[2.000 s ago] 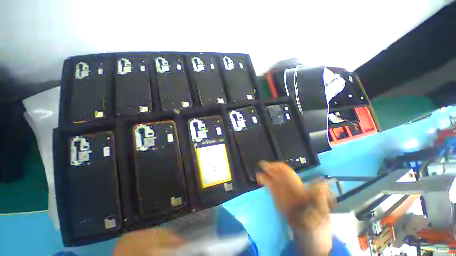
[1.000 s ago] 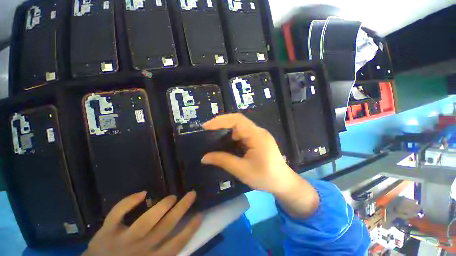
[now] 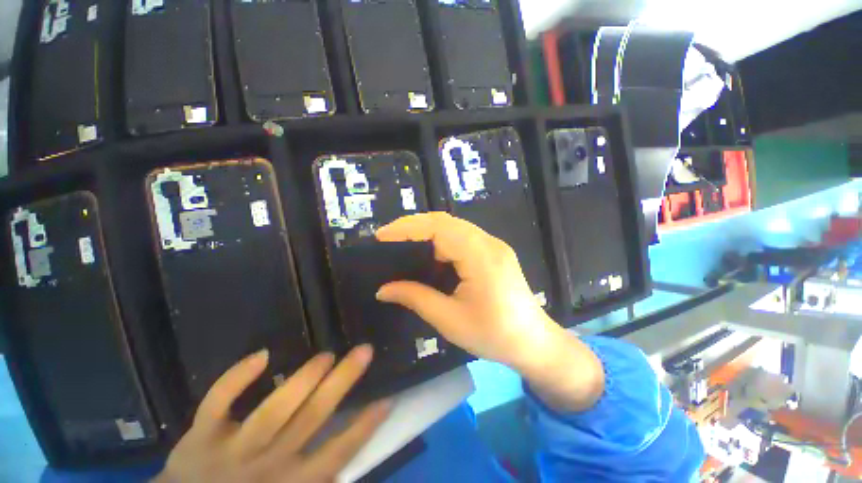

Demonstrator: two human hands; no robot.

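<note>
Open-backed smartphones lie in slots of a black foam tray (image 3: pixel 301 141). The middle phone (image 3: pixel 364 203) has a white-green patch at its top and matte black film (image 3: pixel 364 307) over its battery area. My right hand (image 3: pixel 463 292) is over this phone, thumb and index finger apart, touching or just above the film. My left hand (image 3: pixel 274 424) is spread at the tray's front edge, fingertips over the lower ends of the second and middle phones. A white sheet (image 3: pixel 416 420) lies beside my left hand; whether the hand holds it is unclear.
A second tray row of phones (image 3: pixel 284 61) is behind. Black film sheets with white borders (image 3: pixel 647 85) are at the right, beside a red-orange bin (image 3: pixel 735 179) with crumpled wrap (image 3: pixel 701 83). A machine (image 3: pixel 737 415) with orange parts stands at the lower right.
The middle phone's white, yellow-edged battery is now covered by black film. My right hand has moved left onto that phone, and my left hand has come up onto the tray. The view has shifted closer.
</note>
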